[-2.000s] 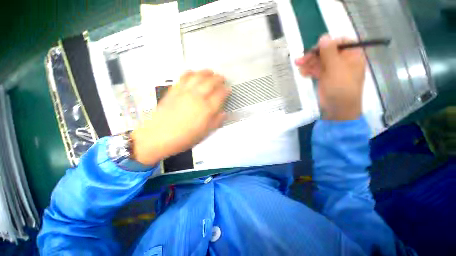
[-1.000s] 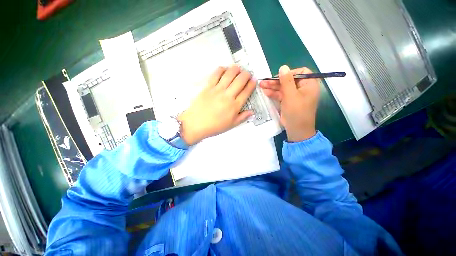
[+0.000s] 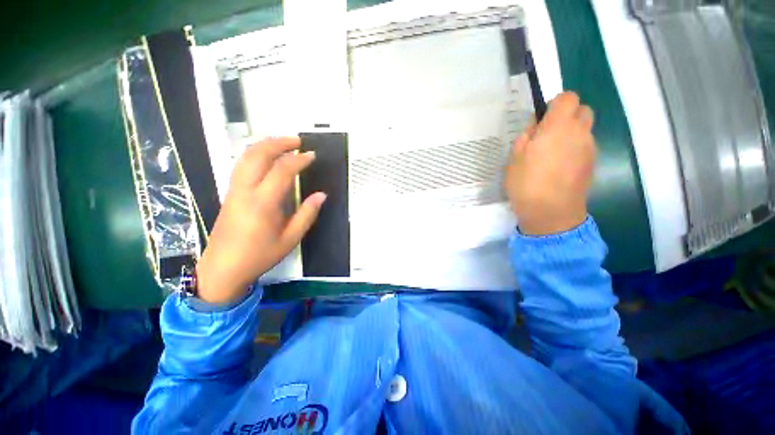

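Observation:
A silver-grey laptop bottom cover lies on white paper in front of me. A black adhesive strip with a white backing upper part lies across it. A tiny dark bar sits just above the black part. My left hand is at the left edge of the black strip, fingers spread, thumb and fingertips over it. My right hand is at the cover's right edge, fingers curled around the black tweezers, which point up and left past the cover's upper right dark patch.
A matte black strip and a shiny film-covered strip lie left of the cover. Layered sheets are at the far left. Another grey cover lies on white paper at the right. The mat is green.
My left hand has moved from the cover's right part to the black strip at left. The tweezers have swung from pointing right to pointing upward. The view has shifted.

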